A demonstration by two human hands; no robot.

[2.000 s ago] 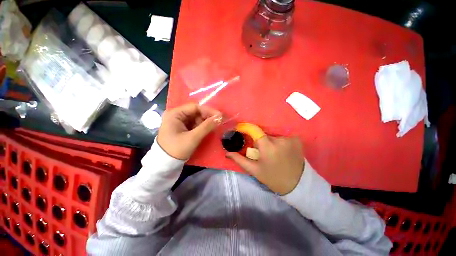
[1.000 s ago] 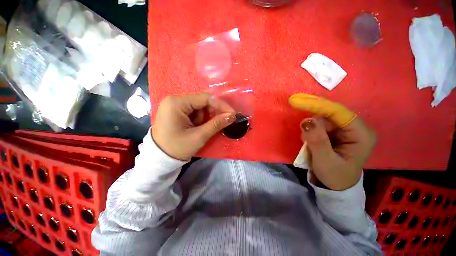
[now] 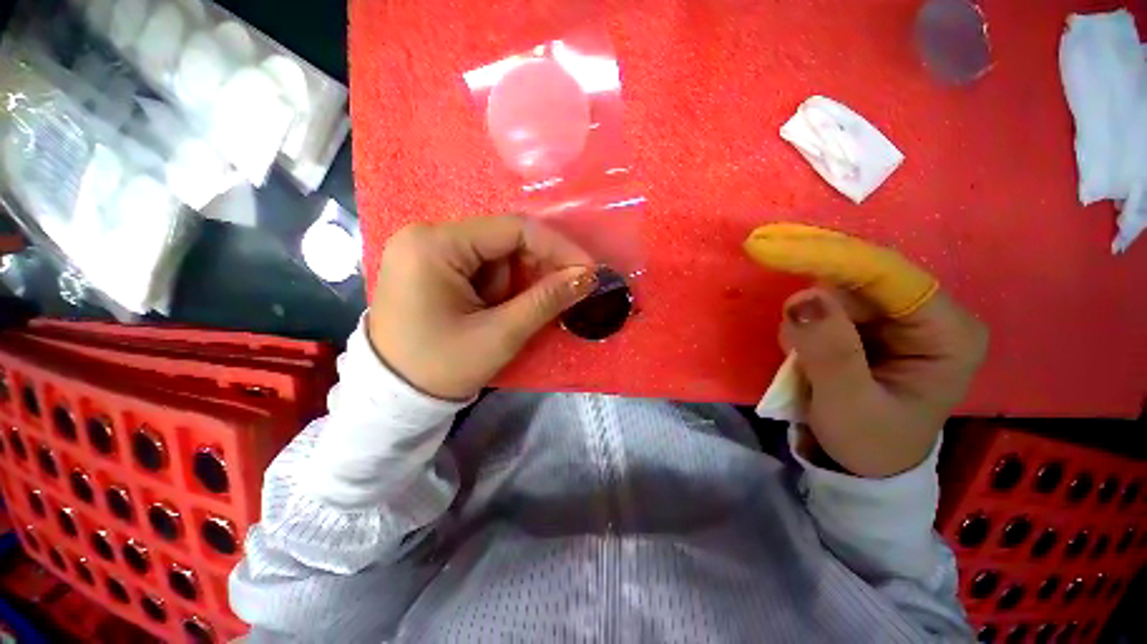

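A dark glossy disc [image 3: 596, 310] lies on the red mat near its front edge. My left hand [image 3: 474, 302] pinches a corner of clear film [image 3: 609, 233] at the disc's upper edge; the film shows mainly by glare lines beyond the fingers. A pale pink round patch [image 3: 538, 111] shows in the clear film farther back. My right hand [image 3: 881, 352], with a yellow-orange finger cot [image 3: 840, 262] on the index finger, is right of the disc and clear of it. It holds a small cream piece [image 3: 782, 393] under the thumb.
A folded white cloth [image 3: 842, 149], a greyish disc [image 3: 952, 40] and a crumpled white wipe [image 3: 1107, 120] lie on the mat [image 3: 704, 76]. Plastic bags [image 3: 94, 189] with white material lie left. Red trays of dark discs stand at left [image 3: 120, 466] and right [image 3: 1054, 528].
My right hand has come away from the disc to the right. My left hand has brought the film over to the disc's edge. The view has shifted, and the bottle has left it.
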